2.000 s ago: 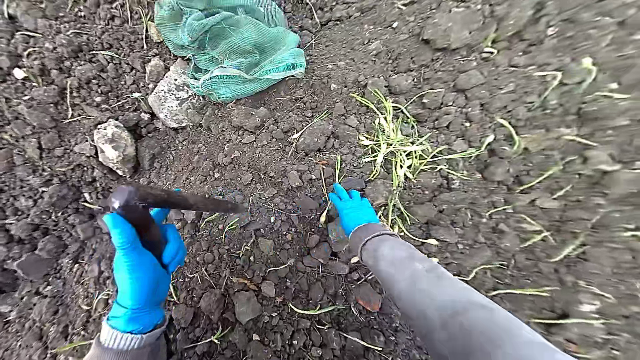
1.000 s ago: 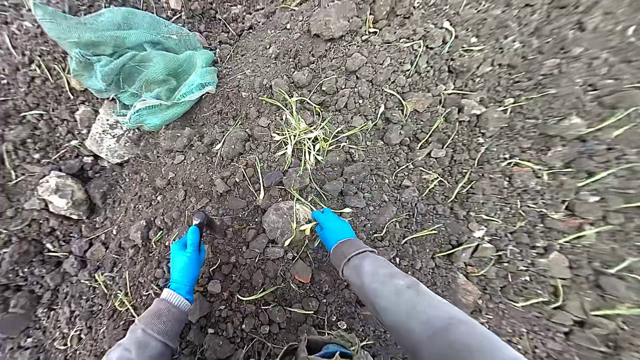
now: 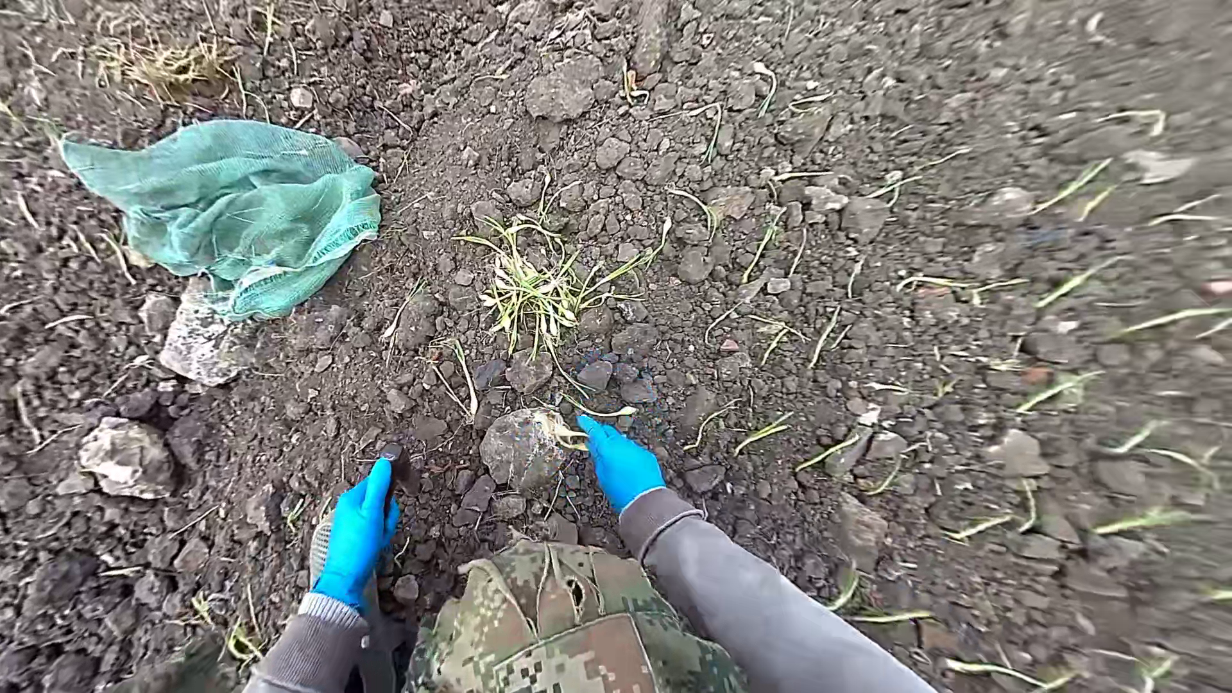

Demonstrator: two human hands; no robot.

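Note:
My left hand [image 3: 356, 534], in a blue glove, is closed on the dark handle of a tool [image 3: 391, 464] at the lower left; the rest of the tool is hidden or seen end-on. My right hand [image 3: 621, 464], also blue-gloved, reaches down to the soil beside a rounded stone [image 3: 523, 449]. Pale plant stems [image 3: 570, 438] lie at its fingertips, and whether the fingers grip them cannot be told. Just beyond the stone is a loose pile of small green seedlings with pale bulbs [image 3: 539, 294].
A green mesh bag [image 3: 250, 207] lies crumpled at the upper left, against a pale rock [image 3: 202, 342]. Another pale rock [image 3: 127, 458] is nearer. Single seedlings [image 3: 763, 435] are scattered over cloddy soil to the right. Camouflage-patterned clothing [image 3: 577, 626] shows at the bottom.
The tool in my left hand, seen side-on two seconds ago with its long dark part pointing right, now shows only its end. The view has shifted, and the camouflage clothing has come into sight.

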